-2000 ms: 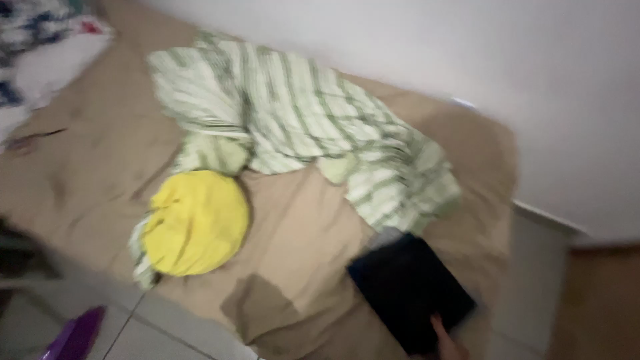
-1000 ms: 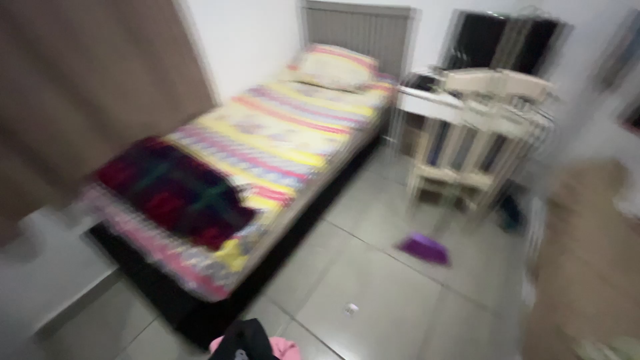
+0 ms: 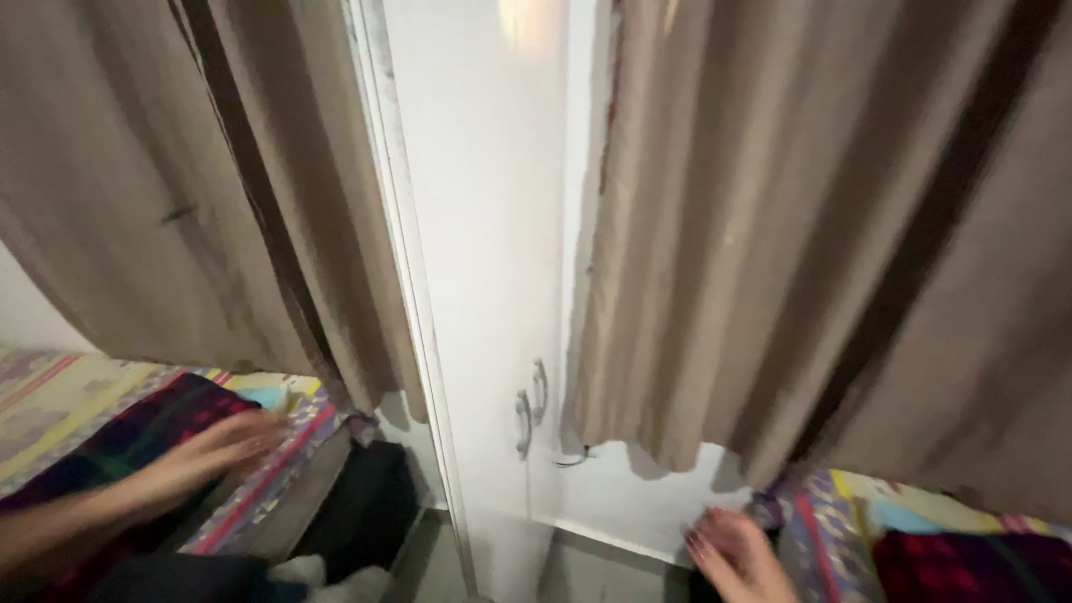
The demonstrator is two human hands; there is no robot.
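My left hand (image 3: 243, 440) reaches in from the lower left, blurred, above a dark red, blue and green plaid cloth (image 3: 142, 435) on the bed. Its fingers look spread, and nothing shows in them. A light blue item (image 3: 264, 396) lies on the bed just beyond the fingertips. At the lower right is my right hand (image 3: 733, 548), fingers loosely bent and apart, with no object visible in it. It is in front of a mirror-like surface that shows the bed and curtain reversed.
Brown curtains (image 3: 293, 209) hang behind the bed (image 3: 50, 394). A white door (image 3: 486, 251) with a metal handle (image 3: 523, 423) stands in the middle. A black bed base (image 3: 377, 498) juts beside it. Dark and grey soft things (image 3: 343, 582), blurred, are at the bottom edge.
The view has swung from a beige-covered bed, past the striped bed, to the curtains and white door. Two seconds ago a hand touched a dark folded item; neither hand shows it now.
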